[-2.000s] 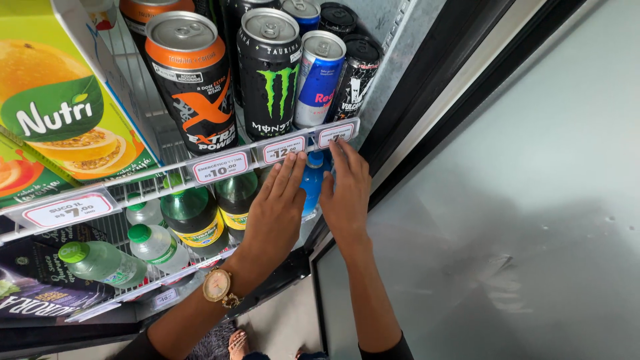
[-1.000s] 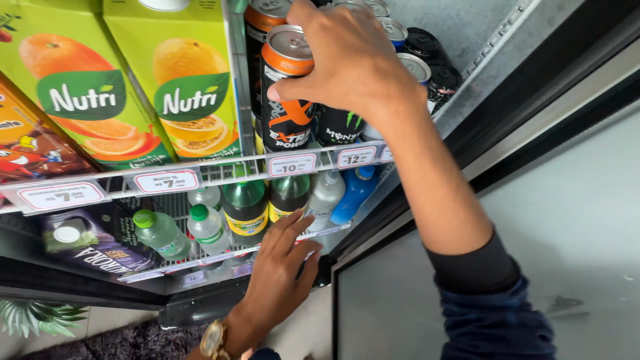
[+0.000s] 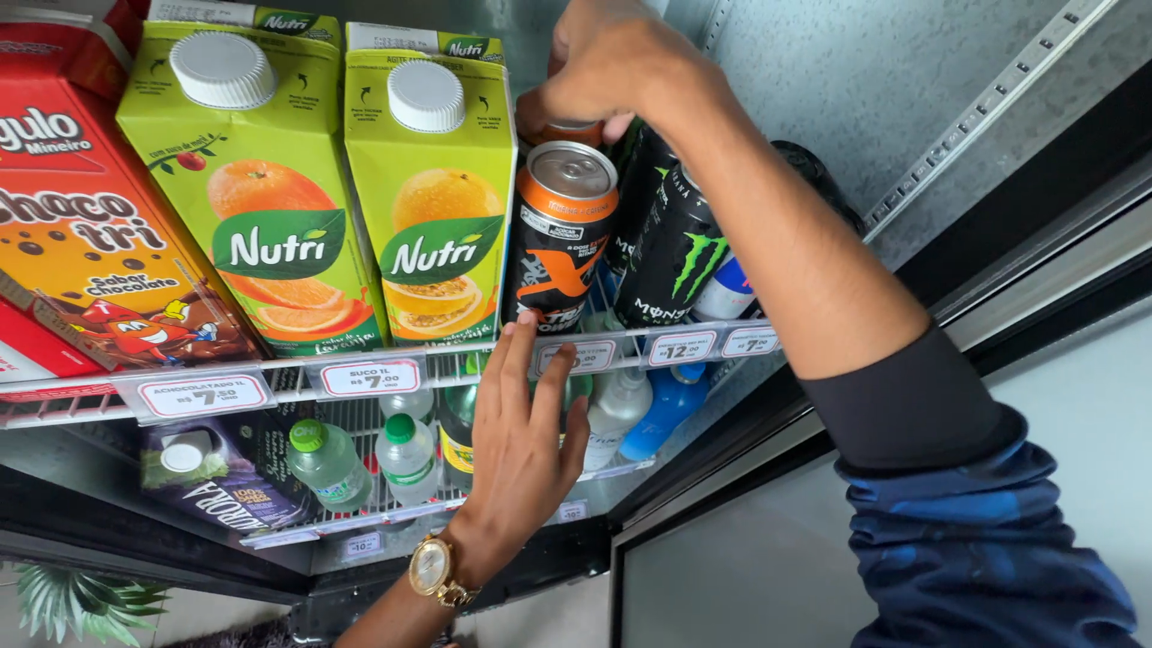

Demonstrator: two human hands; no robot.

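Observation:
My left hand (image 3: 526, 432), with a gold wristwatch (image 3: 432, 565), touches the shelf edge and the base of a black and orange energy drink can (image 3: 560, 261) with its fingertips. Behind that can, my right hand (image 3: 612, 72) reaches over the top of another orange-topped can (image 3: 569, 135); its fingers curl down around the top, and whether they grip it is partly hidden. Black Monster cans (image 3: 670, 261) stand to the right, partly under my right forearm. Left of the front can are two green Nutri juice cartons (image 3: 432, 198) with white caps.
A red chocolate drink carton (image 3: 99, 216) stands far left. Price tags (image 3: 369, 377) line the wire shelf edge. On the lower shelf are small green-capped bottles (image 3: 331, 468), a blue bottle (image 3: 666, 409) and a purple carton (image 3: 225, 468). The fridge's metal side wall (image 3: 864, 90) and black door frame (image 3: 1017, 216) are at right.
My right hand has moved from the front orange-topped can to the one behind it. My left hand, below the shelf edge one second ago, now touches the edge. Earlier, both hands were at the price tags.

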